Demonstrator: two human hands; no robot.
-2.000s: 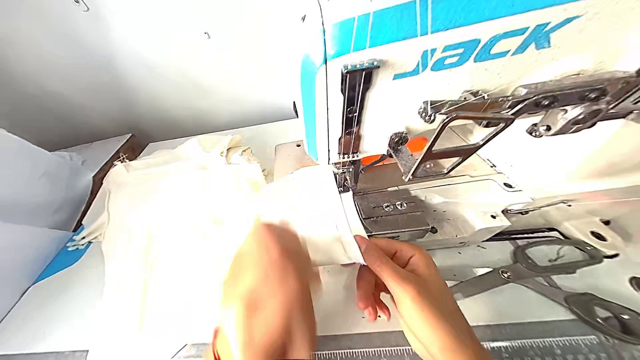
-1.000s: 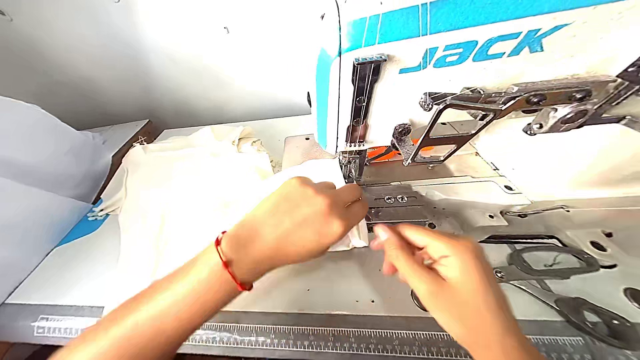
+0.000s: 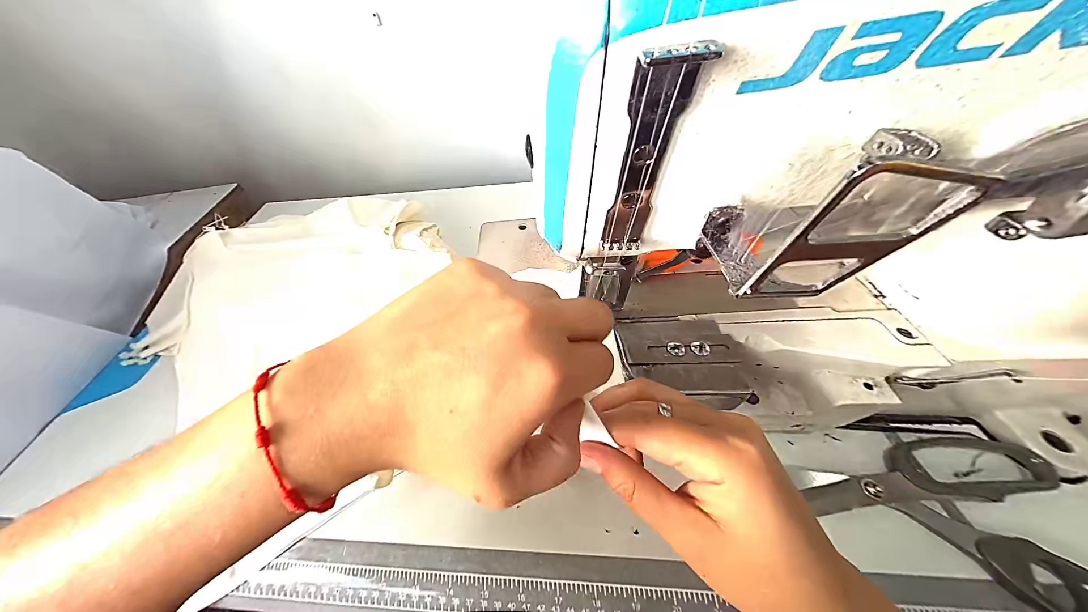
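Cream fabric [image 3: 246, 297] lies on the table left of a Jack sewing machine [image 3: 765, 153]. Just in front of the presser foot [image 3: 605, 287], my left hand [image 3: 476, 382], with a red cord bracelet [image 3: 265, 438] at the wrist, has its fingers curled on the fabric's edge. Beside it, my right hand [image 3: 688, 476], wearing a ring, pinches a small white fold of the fabric [image 3: 595, 427] between thumb and fingers. The hands nearly meet, and my left hand hides much of the cloth under it.
Black-handled scissors [image 3: 875, 491] lie at the right, next to the machine's bed. A ruler [image 3: 510, 591] runs along the table's front edge. White sheets [image 3: 68, 255] stand at the far left. A metal frame-shaped lever [image 3: 875, 221] juts out over the bed.
My left hand moved from the front of the fabric up to its edge by the presser foot. My right hand, apart from the cloth one second ago, now pinches it. The view is closer.
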